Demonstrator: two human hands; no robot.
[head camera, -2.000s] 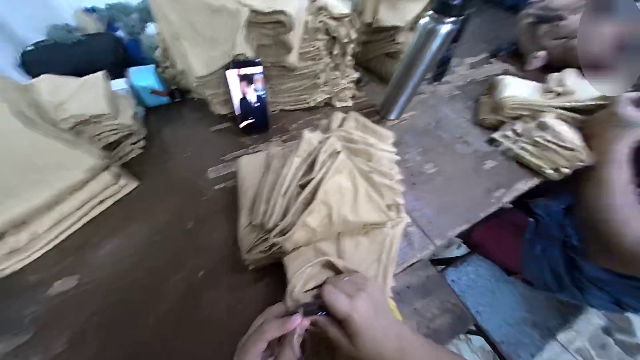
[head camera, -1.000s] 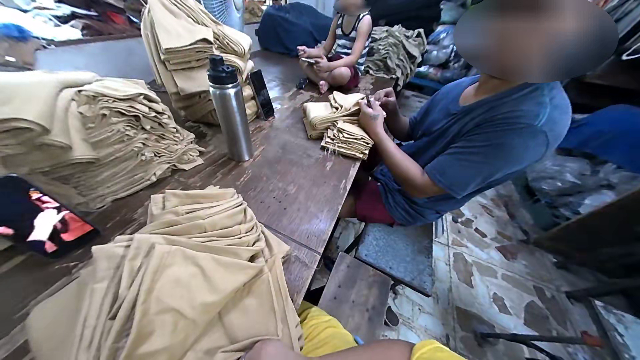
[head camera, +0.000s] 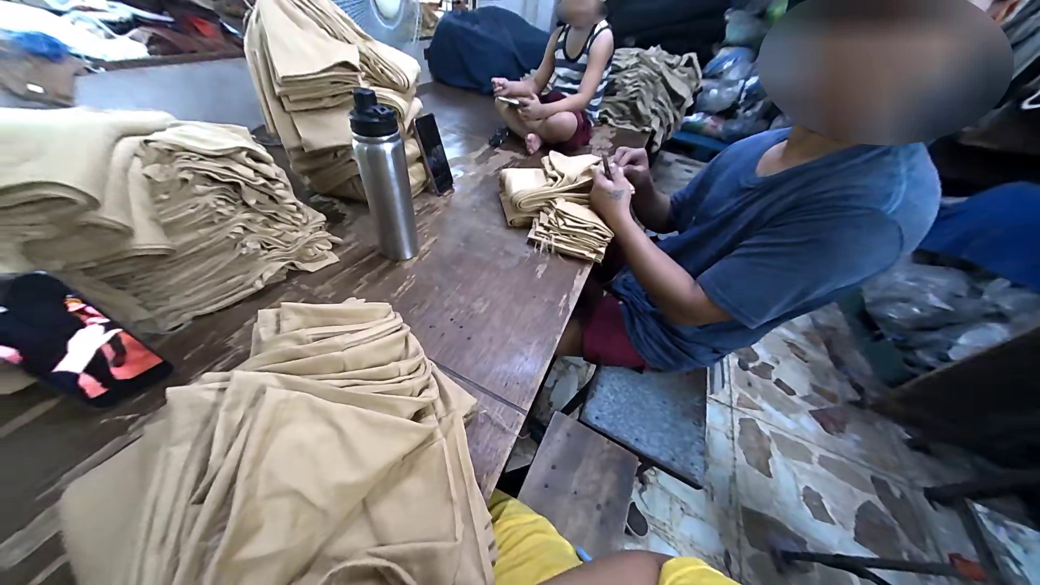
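Observation:
A stack of folded tan cloth pieces lies on the dark wooden table directly in front of me, its layers fanned at the far end. Neither my left hand nor my right hand shows; the near end of the stack runs out of the frame at the bottom. Bare skin, an arm or a leg, crosses my yellow garment at the bottom edge. Left of the stack leans a phone with a lit screen. Beyond it stands a steel bottle with a black lid.
Piled tan cloth and a taller stack stand at the left, a second phone beside the latter. A co-worker in a blue shirt handles folded cloth at the right edge. Another person sits farther back. Wooden and grey seats stand below.
The view has swung far to the right. Two seconds ago both my hands were at the near end of the tan stack; now they are out of frame.

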